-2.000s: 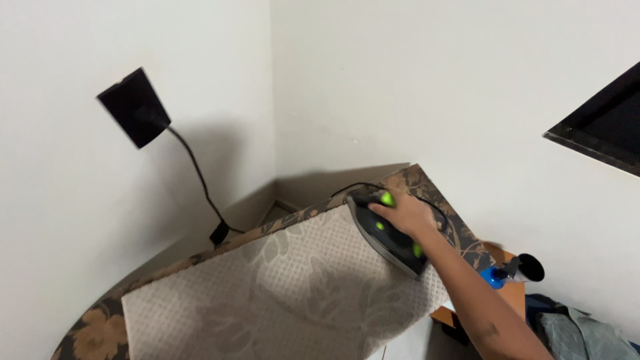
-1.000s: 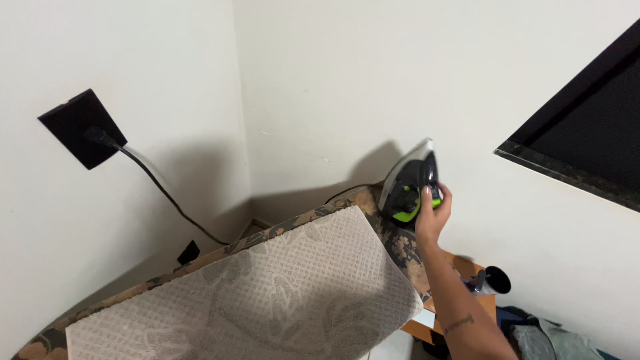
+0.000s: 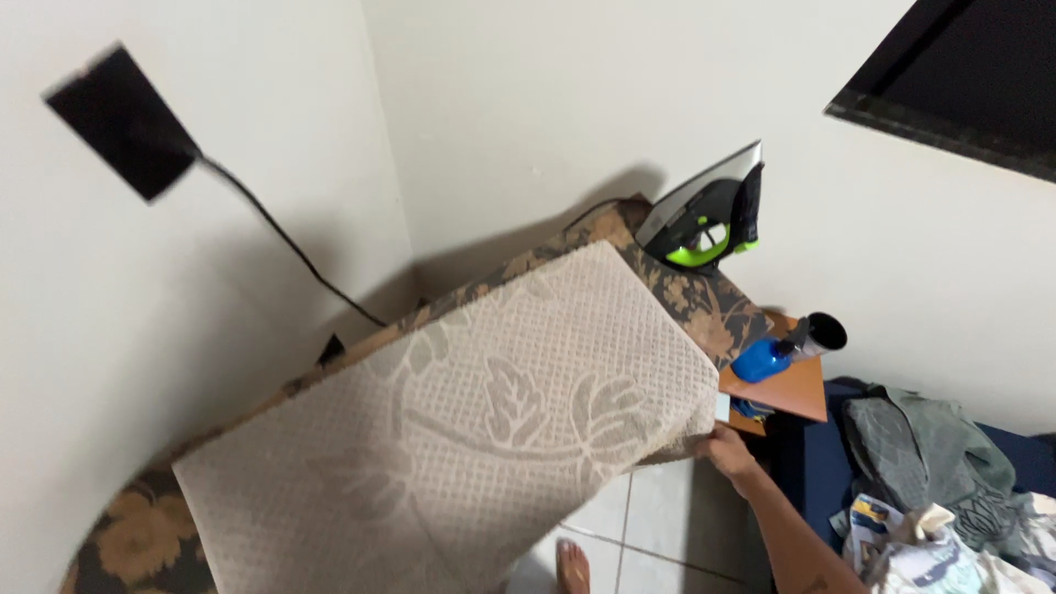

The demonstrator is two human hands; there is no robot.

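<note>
A beige towel (image 3: 495,412) with a raised leaf pattern lies over the ironing board's dark floral cover (image 3: 693,301). My right hand (image 3: 728,452) pinches the towel's right-hand edge at the near corner, where the cloth is folded slightly up. The black and green clothes iron (image 3: 701,214) stands on its heel at the board's far right end, out of my hand, its soleplate facing up and left. Its black cord runs behind the board. My left hand is out of view.
An orange wooden shelf (image 3: 796,396) right of the board bears a blue bottle (image 3: 761,360) and a dark cup (image 3: 825,334). Clothes (image 3: 932,462) lie heaped at lower right. A black wall outlet plate (image 3: 124,124) has a cord (image 3: 280,235). My bare foot (image 3: 572,565) is on the tiled floor.
My right hand was moving the iron over the towel, then held it at the board's far end. It has let go of the iron, moved nearer and taken the towel's edge.
</note>
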